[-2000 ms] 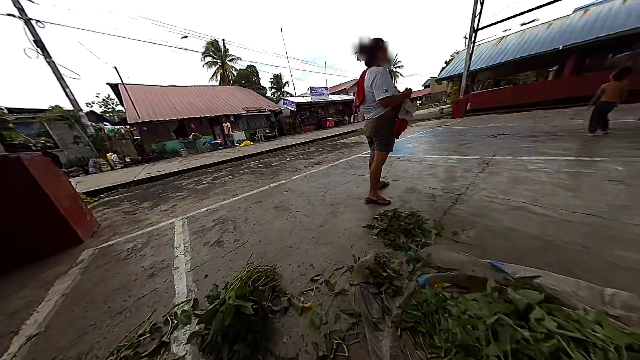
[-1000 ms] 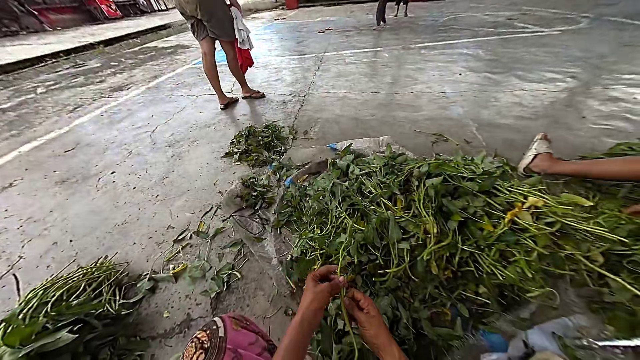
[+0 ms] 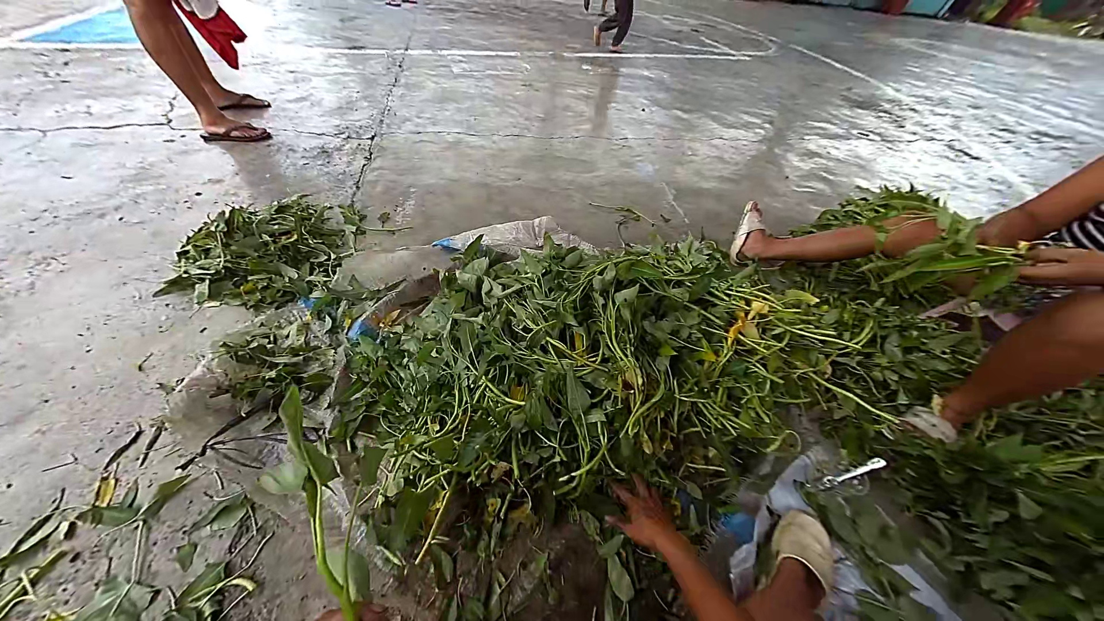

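Note:
A large heap of leafy green stems point(image 3: 586, 354), with some yellowed leaves, lies on sheet plastic on the concrete. My right hand point(image 3: 647, 516) reaches to the heap's near edge with its fingers spread, touching leaves. Only a small part of my left hand point(image 3: 358, 612) shows at the bottom edge, closed around an upright leafy stem point(image 3: 319, 517). A smaller pile of greens point(image 3: 263, 250) lies to the upper left of the heap. Loose leaves and cut stems point(image 3: 129, 526) are scattered at the lower left.
At the right, a seated person's legs point(image 3: 1026, 354) stretch beside the heap, and that person's hands hold greens point(image 3: 949, 250). A metal utensil handle point(image 3: 854, 473) lies near crumpled plastic point(image 3: 789, 492). Another person's legs point(image 3: 185, 69) stand at the upper left. Someone walks farther back.
My hands have moved apart; one second ago they were together on a stem. The right one is now open at the heap. The view has swung down and to the right.

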